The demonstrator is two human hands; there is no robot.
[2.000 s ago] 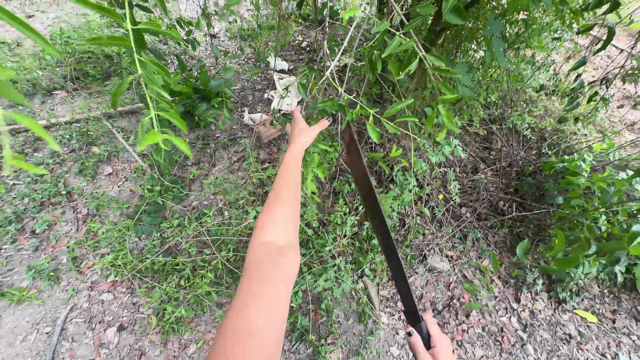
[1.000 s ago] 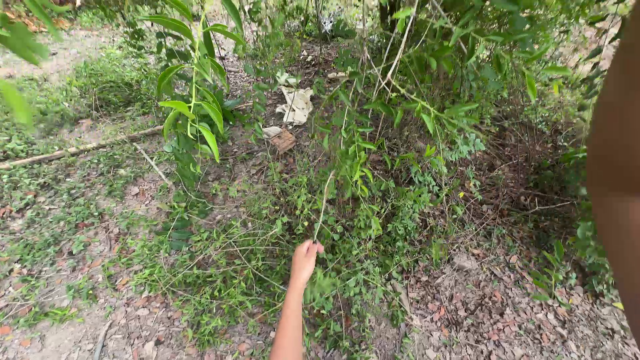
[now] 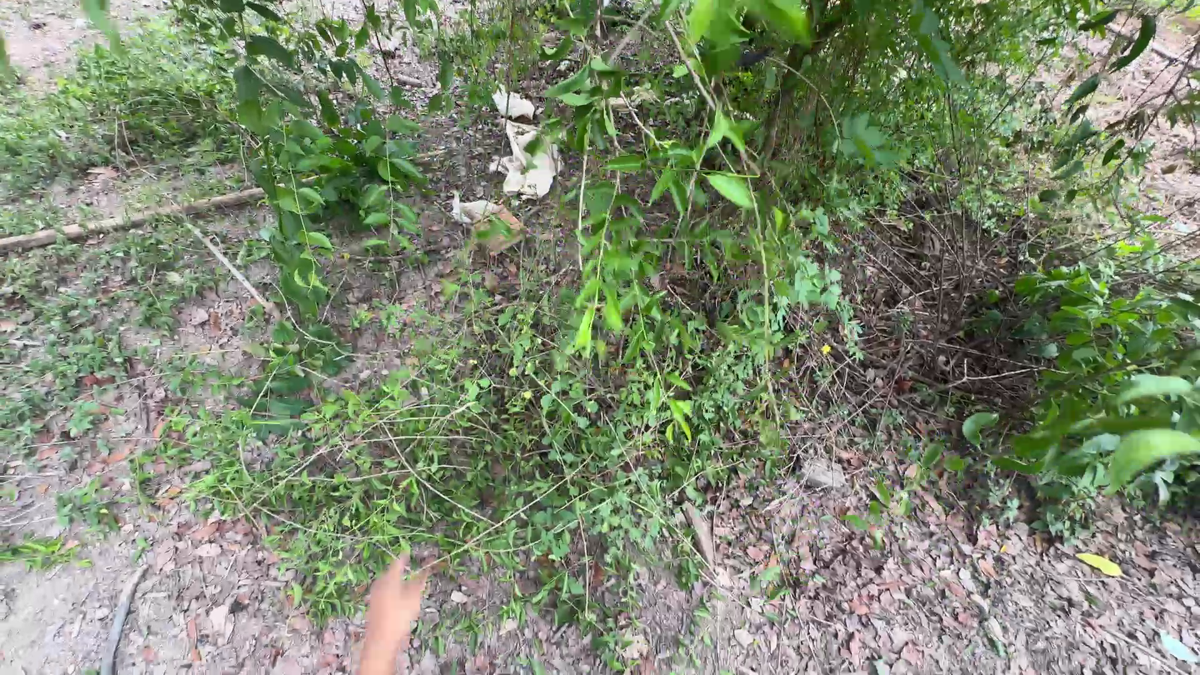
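My left hand point(image 3: 396, 595) is low in the view, left of the middle, blurred, at the near edge of a tangle of leafy green plants point(image 3: 525, 450). Its fingers lie by a thin stem; whether they grip it I cannot tell. My right hand and the machete are out of view. Leafy vines point(image 3: 637, 216) hang above the low plants, beyond my hand.
A long fallen branch point(image 3: 141, 217) lies at the upper left. Pale scraps point(image 3: 530, 164) and a brown piece point(image 3: 499, 232) lie on the ground beyond. Dry twigs point(image 3: 928, 309) fill the right side, and a dark stick point(image 3: 120, 619) lies at the lower left.
My left hand was reaching up to the branches, then was on a stem, and is now lower and nearer me. The right hand with the machete, seen two seconds ago, has left the view.
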